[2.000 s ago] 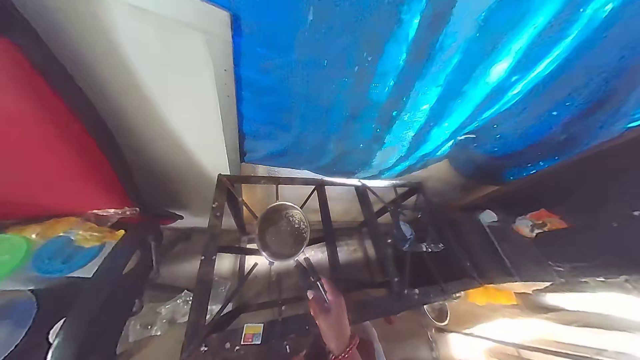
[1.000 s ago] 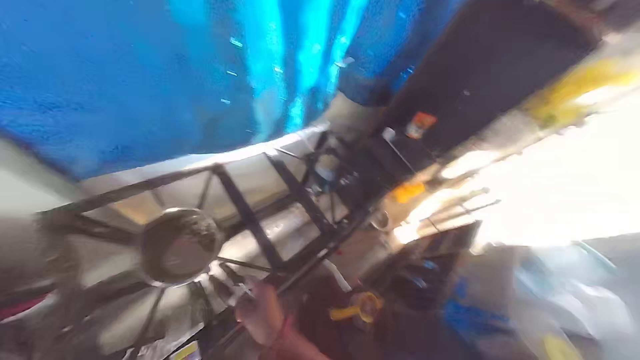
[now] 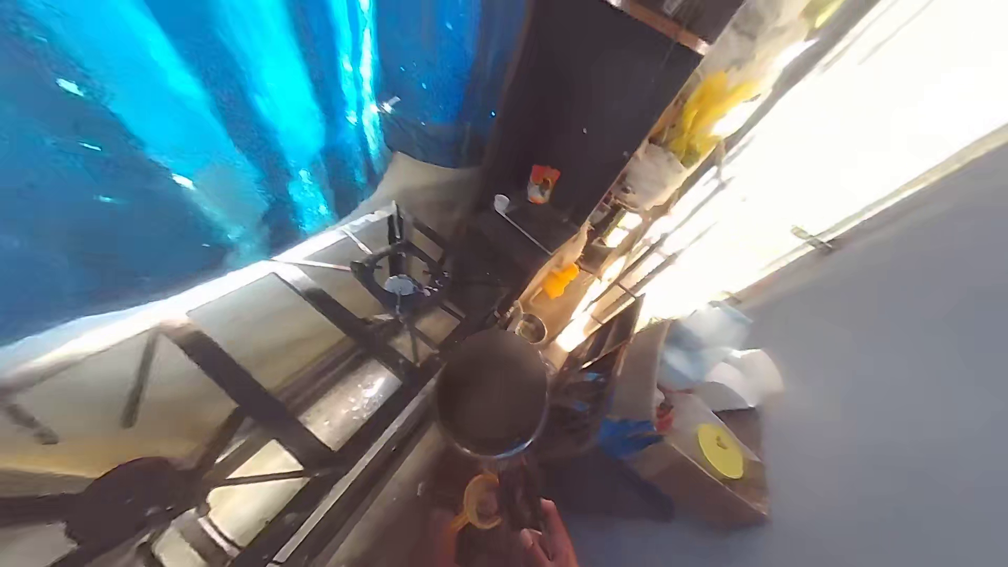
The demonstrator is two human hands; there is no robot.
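A round saucepan with a dark, blurred interior is off the burners, to the right of the black metal stove frame. My right hand is closed around its dark handle at the bottom edge; only some fingers show. The left burner has no pan on it. The other burner lies farther up the frame. My left hand is out of view. What the pan holds cannot be made out.
A ladle and a small red packet lie on the dark surface. A small round metal vessel sits beyond the pan. An open cardboard box stands at right, near a yellow ring-shaped thing. Blue sheeting hangs upper left.
The saucepan, on the left burner in the earlier frames, is now lifted off and moved right by its handle in my right hand. The view has turned strongly to the right.
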